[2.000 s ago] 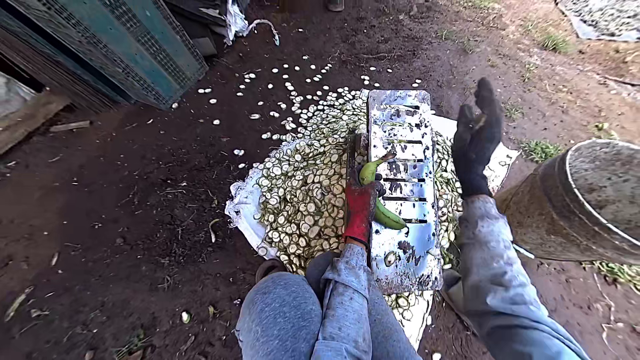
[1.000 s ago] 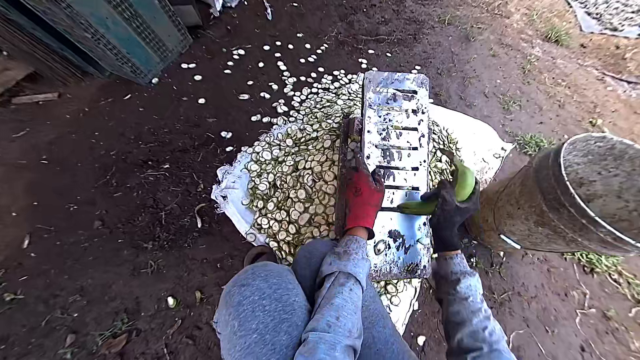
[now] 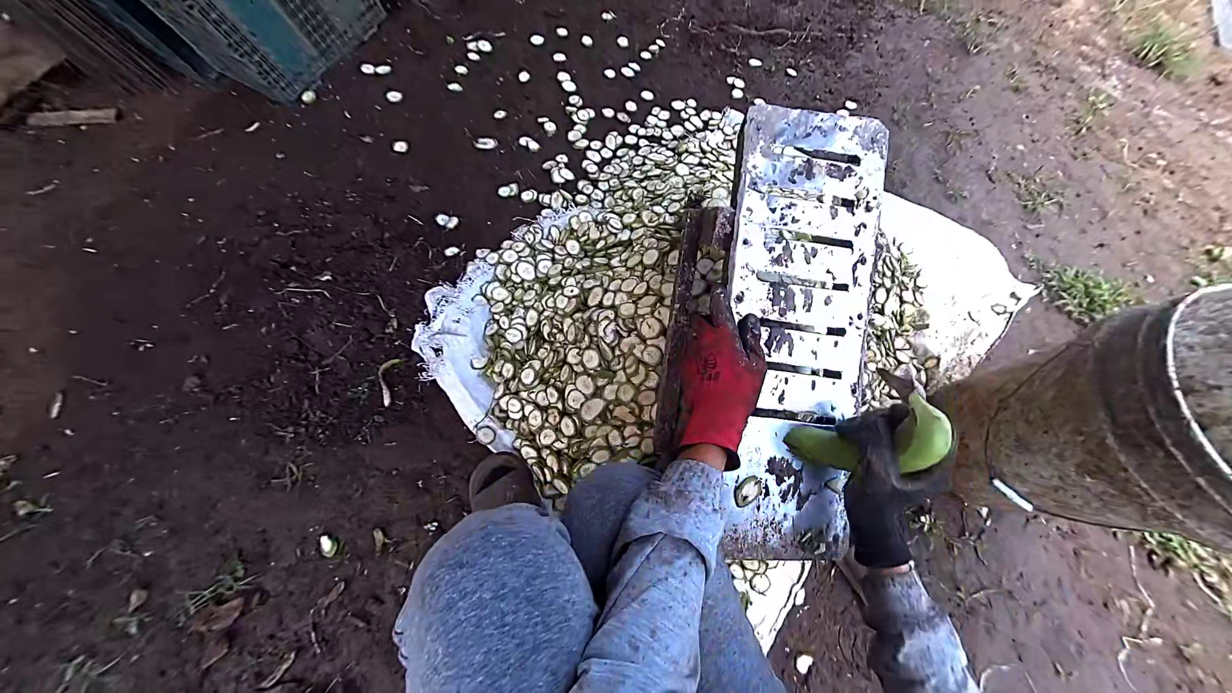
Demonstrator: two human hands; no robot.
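My left hand (image 3: 720,385), in a red glove with dark fingers, grips the wooden side rail (image 3: 688,318) of a metal slicing board (image 3: 804,346) that has a row of crosswise slots. In my right hand (image 3: 881,481), gloved in black, are green plantains or bananas (image 3: 926,438); one end lies over the lower part of the board, below the lowest slot. One slice (image 3: 748,491) lies on the metal there. Many round pale slices with green rims (image 3: 587,337) are heaped under and left of the board on a white woven sack (image 3: 948,269).
A large dirty bucket (image 3: 1088,414) leans at the right, close to my right hand. A blue-green plastic crate (image 3: 279,38) stands at the upper left. Loose slices (image 3: 447,221) are scattered on the bare soil beyond the heap. A short wood piece (image 3: 72,117) lies near the crate.
Two seconds ago my right hand was raised, empty and open, and the green fruit lay on the board by my left hand. Now my right hand holds the fruit at the board's right edge.
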